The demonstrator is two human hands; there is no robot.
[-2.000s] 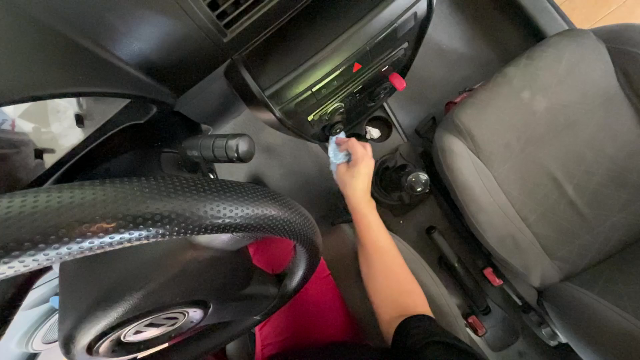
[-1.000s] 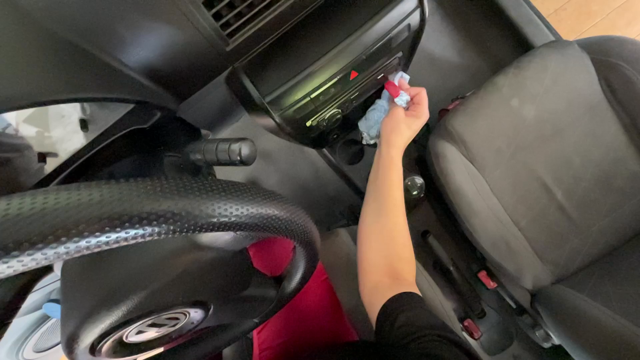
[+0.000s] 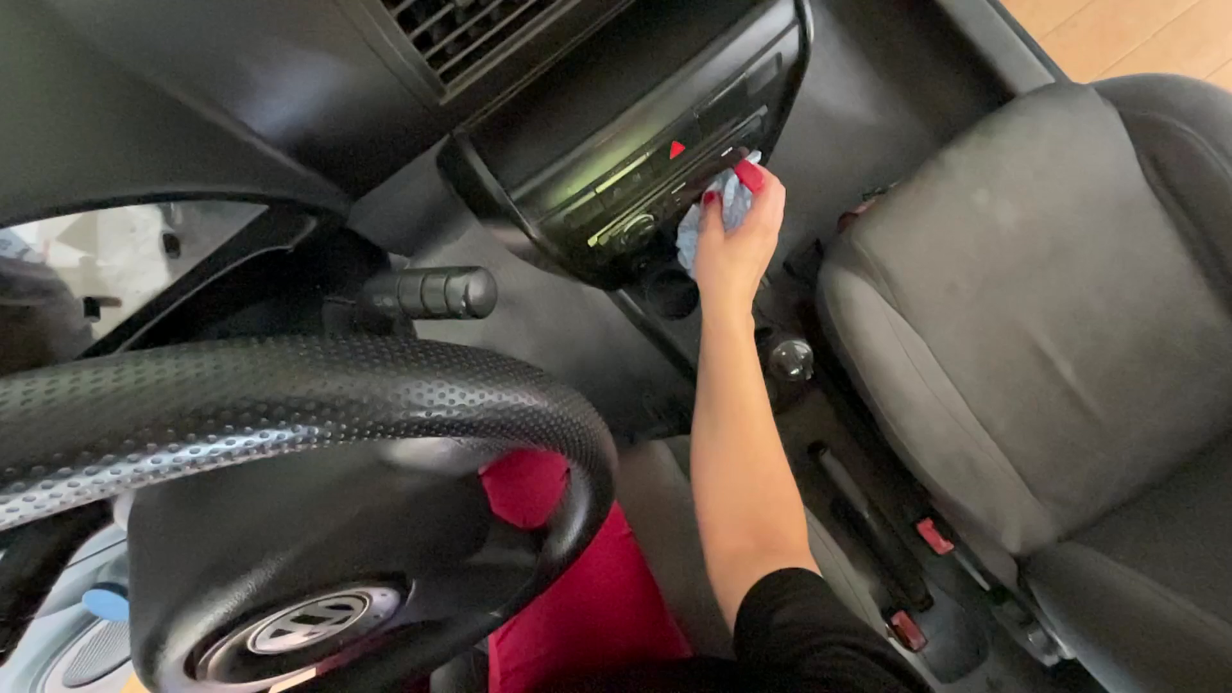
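My right hand (image 3: pixel 739 236) grips a crumpled light blue cloth (image 3: pixel 689 237) against the lower right part of the car's centre console panel (image 3: pixel 616 192). A red piece (image 3: pixel 749 175) shows at my fingertips; whether it is a knob or something else I cannot tell. Left of the cloth is a round control knob (image 3: pixel 637 229), and above it a red hazard-light button (image 3: pixel 677 149). Just below the cloth lies a round cup holder (image 3: pixel 671 293), partly covered. My left hand is out of view.
The Volkswagen steering wheel (image 3: pixel 318 395) fills the lower left, with a stalk (image 3: pixel 433 293) behind it. The gear knob (image 3: pixel 790 359) and handbrake lever (image 3: pixel 866 510) lie right of my forearm. A grey passenger seat (image 3: pixel 1020 289) stands at the right, near red buckles (image 3: pixel 934 535).
My right hand and the cloth have moved from the panel's left knob and cup holder area to its right side. The cloth stays in my grip.
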